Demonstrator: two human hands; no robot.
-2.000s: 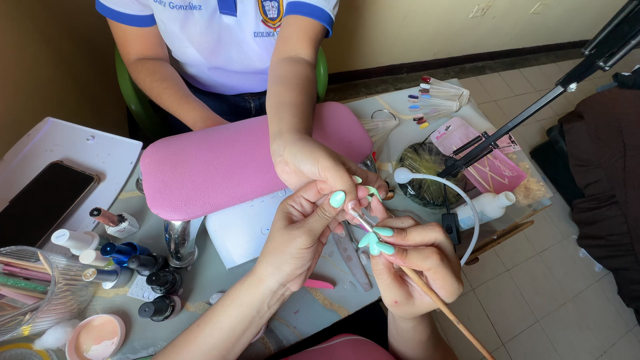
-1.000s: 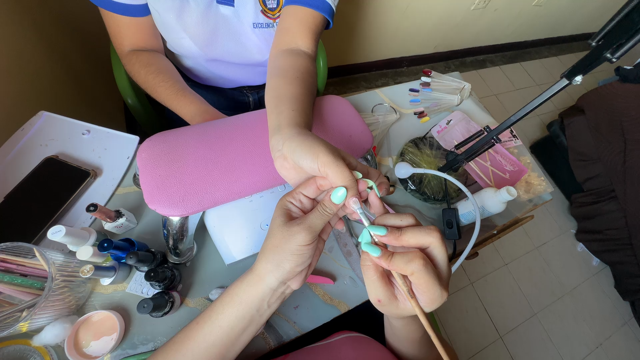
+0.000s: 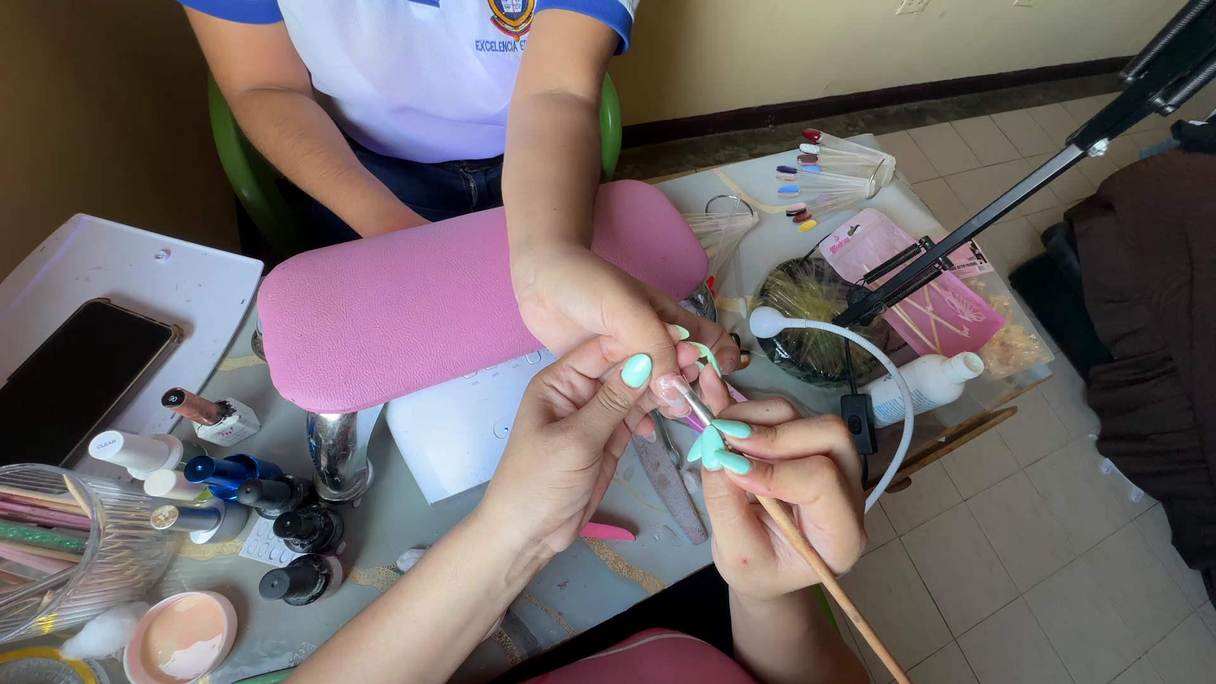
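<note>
My left hand (image 3: 570, 427) is closed around the thumb of the person opposite, whose hand (image 3: 598, 294) reaches over a pink padded armrest (image 3: 456, 294). Between the fingers of my right hand (image 3: 788, 484) is a nail brush (image 3: 807, 556) with a wooden handle and metal ferrule. Its tip touches the thumbnail (image 3: 671, 391), which looks clear and glossy. The other person's remaining fingers are partly hidden behind my hands. A nail file (image 3: 672, 484) and a white nail lamp (image 3: 451, 437) lie beneath and beside the hands.
Nail polish bottles (image 3: 299, 579), a phone (image 3: 81, 380), a jar of peach-coloured product (image 3: 180, 636) and a clear container of sticks (image 3: 57, 541) are at left. Nail swatches (image 3: 836, 171), a pink packet (image 3: 917, 285), a white bottle (image 3: 926, 388) and a black lamp arm (image 3: 988, 209) are at right.
The brush in my right hand has swung to a steeper angle and back to a slanted one, its tip staying by the thumbnail. My left hand keeps its hold.
</note>
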